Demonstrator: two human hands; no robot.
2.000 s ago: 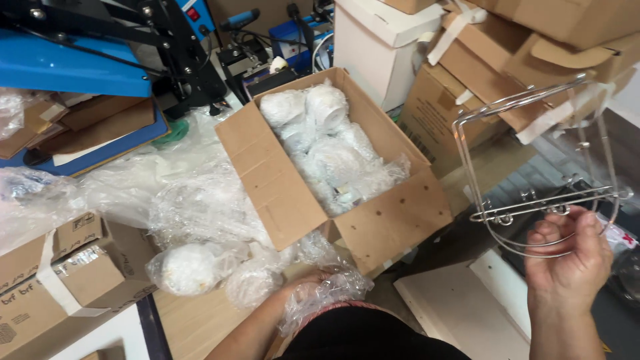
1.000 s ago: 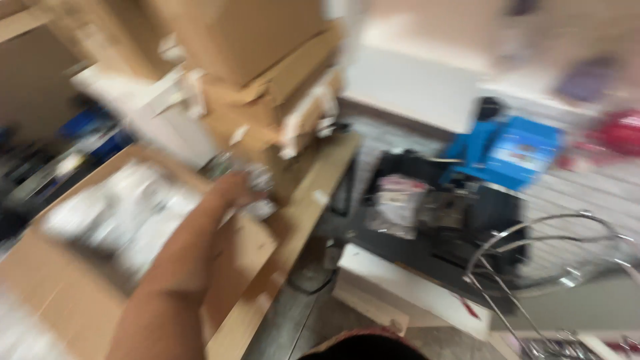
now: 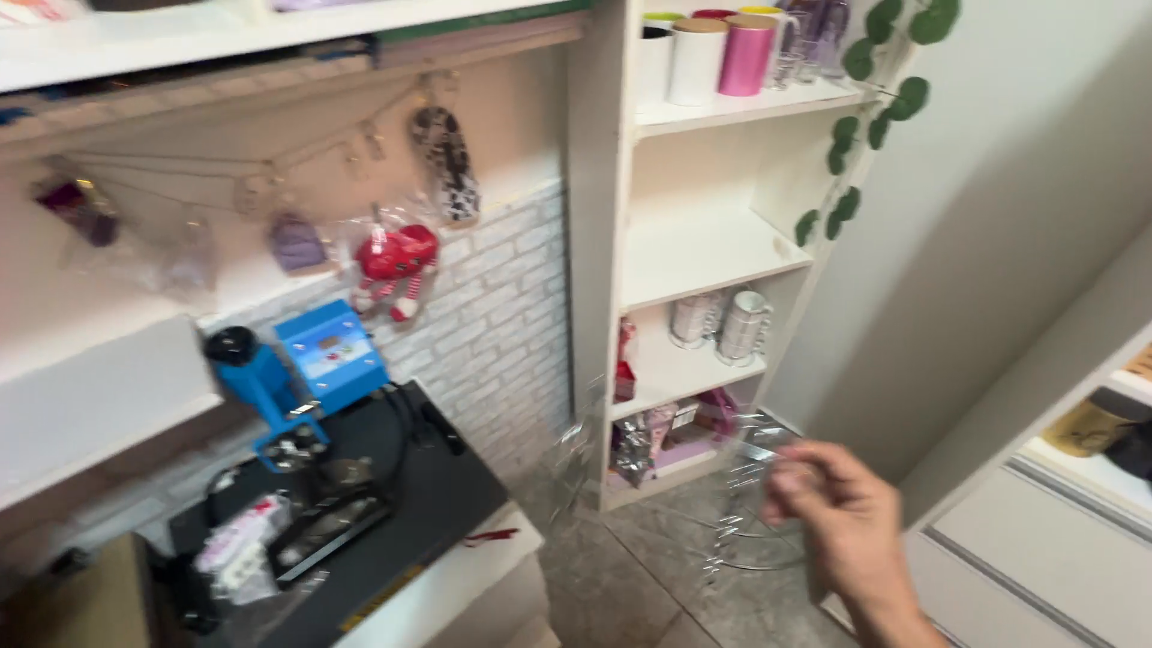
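My right hand (image 3: 832,517) is at the lower right, its fingers closed on a chrome wire rack (image 3: 729,504). The rack is blurred by motion and stretches left of the hand, over the tiled floor and in front of the lowest shelf. Its loops and rods show only faintly. My left hand is outside the view. Past the rack stands a white shelf unit (image 3: 693,252) with mugs on its upper board and stacked white mugs (image 3: 745,326) in wire holders lower down.
To the left, a blue mug press (image 3: 333,355) stands on a black-topped table (image 3: 432,504) with a plastic-wrapped packet (image 3: 243,549). A red heart-shaped plush (image 3: 396,256) hangs above. A white drawer cabinet (image 3: 1035,558) is at the right; grey floor tiles (image 3: 630,585) lie between.
The view has swung far right, from the open carton to the shelf unit. The wire rack has stayed with my right hand. My left hand, seen by the carton one second ago, has left the view.
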